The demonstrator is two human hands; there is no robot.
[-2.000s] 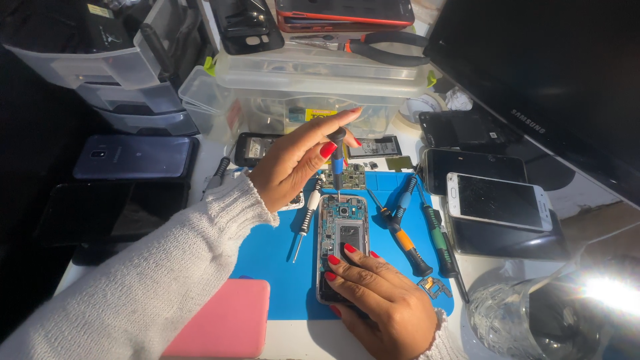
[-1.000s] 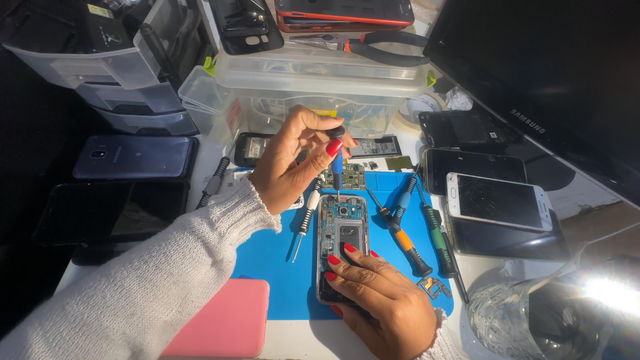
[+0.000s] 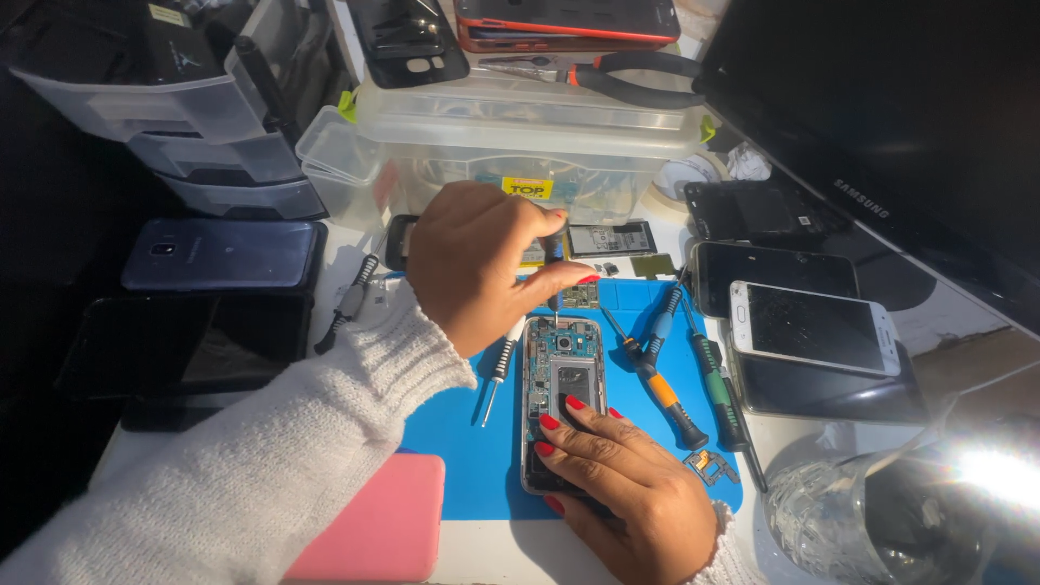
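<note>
An opened smartphone (image 3: pixel 565 366), its circuit board and camera showing, lies upright in view on a blue silicone mat (image 3: pixel 463 487). My left hand (image 3: pixel 487 260) grips a blue precision screwdriver (image 3: pixel 555 272), which stands nearly vertical with its tip at the phone's top edge. Across the phone's lower part rest the fingers of my right hand (image 3: pixel 634 487), thumb at its bottom left side. A white-and-black screwdriver (image 3: pixel 502 366) lies just left of the phone. To the right are an orange-and-black screwdriver (image 3: pixel 666 398), a green one (image 3: pixel 719 390) and a small phone part (image 3: pixel 711 467).
A clear plastic box (image 3: pixel 528 130) with pliers (image 3: pixel 634 79) on its lid stands behind. Several phones lie both sides, including a cracked white one (image 3: pixel 812 327). A pink case (image 3: pixel 374 520) is at front left, a glass (image 3: pixel 853 512) at front right, a monitor (image 3: pixel 894 122) above.
My left hand has turned on the screwdriver, its fingers now curled around the handle's top where they were more extended before. My right hand stays on the phone.
</note>
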